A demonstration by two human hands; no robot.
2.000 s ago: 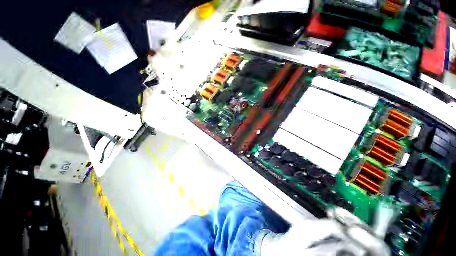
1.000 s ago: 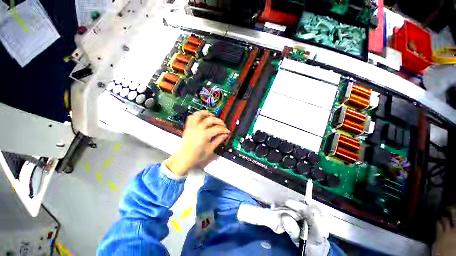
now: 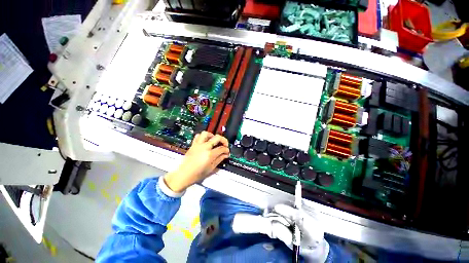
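A large green power circuit board [image 3: 339, 180] lies in a dark carrier with red-brown edge bars, with white blocks [image 3: 283, 100], black round capacitors and three orange-copper inductors [image 3: 341, 114]. A second board [image 3: 190, 87] lies to its left. My left hand [image 3: 200, 156], bare, rests with bent fingers on the carrier's near edge where the two carriers meet; its fingertips are partly hidden. My right hand [image 3: 303, 231], in a white glove, holds a thin white and dark marker pen [image 3: 297, 218] upright, in front of the rail's near side.
Beyond the far rail [image 3: 216, 31] stand a black tray of pale green pieces [image 3: 319, 23] and a red bin [image 3: 411, 25]. Yellow tape rolls [image 3: 448, 31] lie beside the bin. A pale machine frame [image 3: 77, 113] is at the left.
The view has shifted so that the boards sit further left. My left hand, out of view two seconds ago, remains at the carrier edge since one second ago. My right hand still holds the pen.
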